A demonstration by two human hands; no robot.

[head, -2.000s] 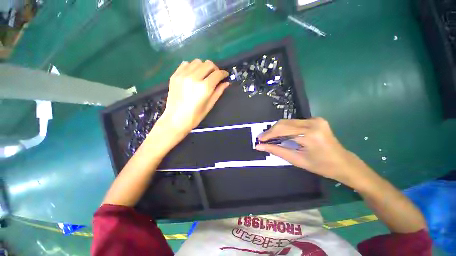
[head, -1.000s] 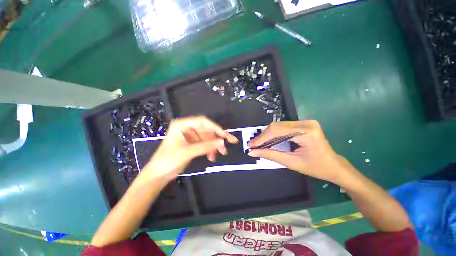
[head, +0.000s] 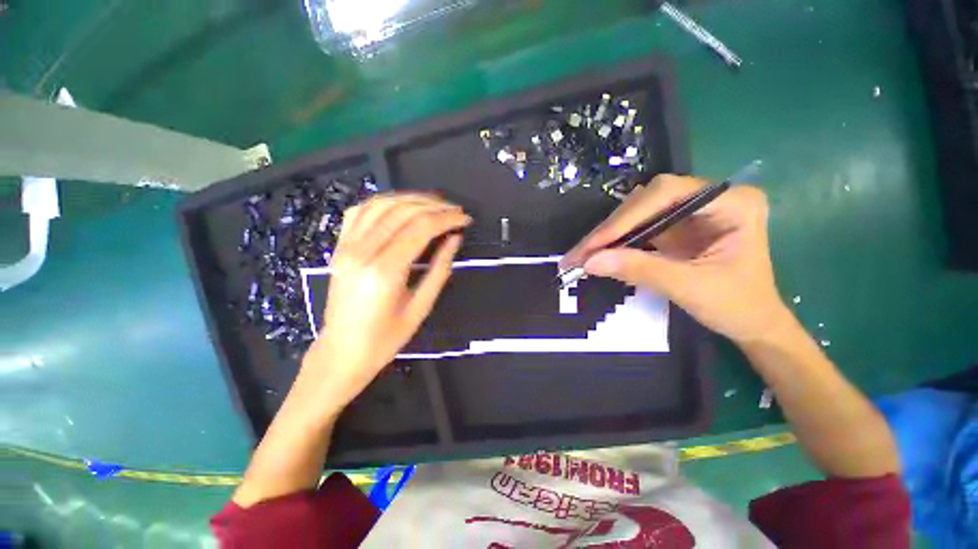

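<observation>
My right hand (head: 702,252) holds slim dark tweezers (head: 670,218), their tip at the top edge of the black pad sheet (head: 493,300), beside a small bare white notch. The white-bordered sheet lies across the divided black tray (head: 558,434); its lower right end is bare white in steps. My left hand (head: 381,273) is over the sheet's left part, fingers curled and fingertips near the divider; whether it holds a part is hidden. One small flex-cable part (head: 505,228) lies alone in the upper right compartment, right of my left fingertips.
Loose dark parts (head: 290,252) pile in the tray's left compartment, and parts with shiny ends (head: 590,145) at its upper right. A clear plastic box (head: 375,21) and a pen (head: 699,34) lie beyond. A pale frame arm (head: 129,139) is at left, another dark tray (head: 949,139) at far right.
My left hand has drawn back left from the tweezers' tip. The tweezers have moved to the sheet's top edge and lie at a steeper slant. The lone part now shows in the upper right compartment.
</observation>
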